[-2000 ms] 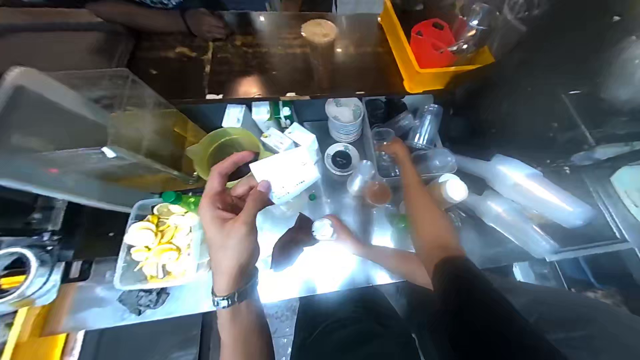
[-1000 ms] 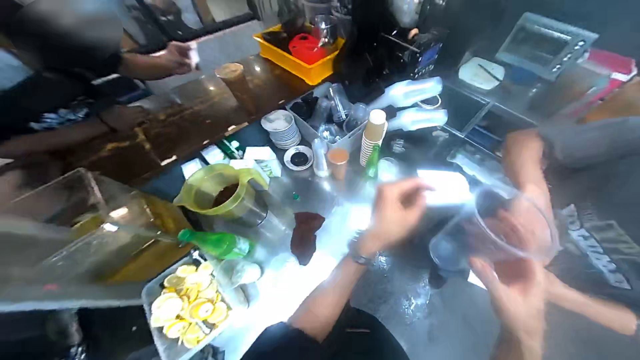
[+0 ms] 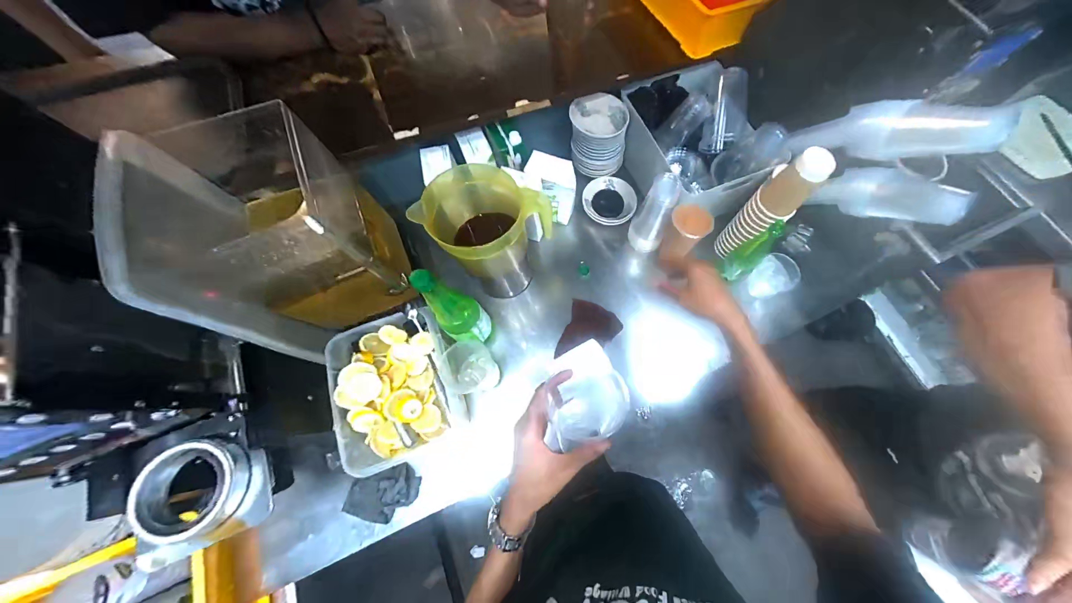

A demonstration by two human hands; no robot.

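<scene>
My left hand (image 3: 544, 444), with a metal watch on the wrist, holds a clear plastic cup (image 3: 590, 410) and a white slip of paper (image 3: 582, 360). Reaching over the steel counter, my right hand (image 3: 703, 289) is at the base of a brown paper cup (image 3: 691, 224); its fingers are blurred, so I cannot tell if they grip it. A stack of paper cups (image 3: 766, 201) leans just right of it. A dark brown cloth (image 3: 586, 325) lies between my hands. Left of it stand a green bottle (image 3: 452, 308), a small clear cup (image 3: 471, 366) and a yellow jug (image 3: 481, 222) with dark liquid.
A container of lemon slices (image 3: 389, 394) sits at the left, below a large clear bin (image 3: 251, 226). Stacked saucers (image 3: 600, 130) and a tray of clear cups (image 3: 712, 188) line the back. At the right are a co-worker's blurred arms (image 3: 1013, 360); another person's arm (image 3: 260, 33) crosses the top left.
My left hand is back over the counter near the brown cloth, now with a clear cup. A second before, it reached right, near the co-worker's hands and a large clear container.
</scene>
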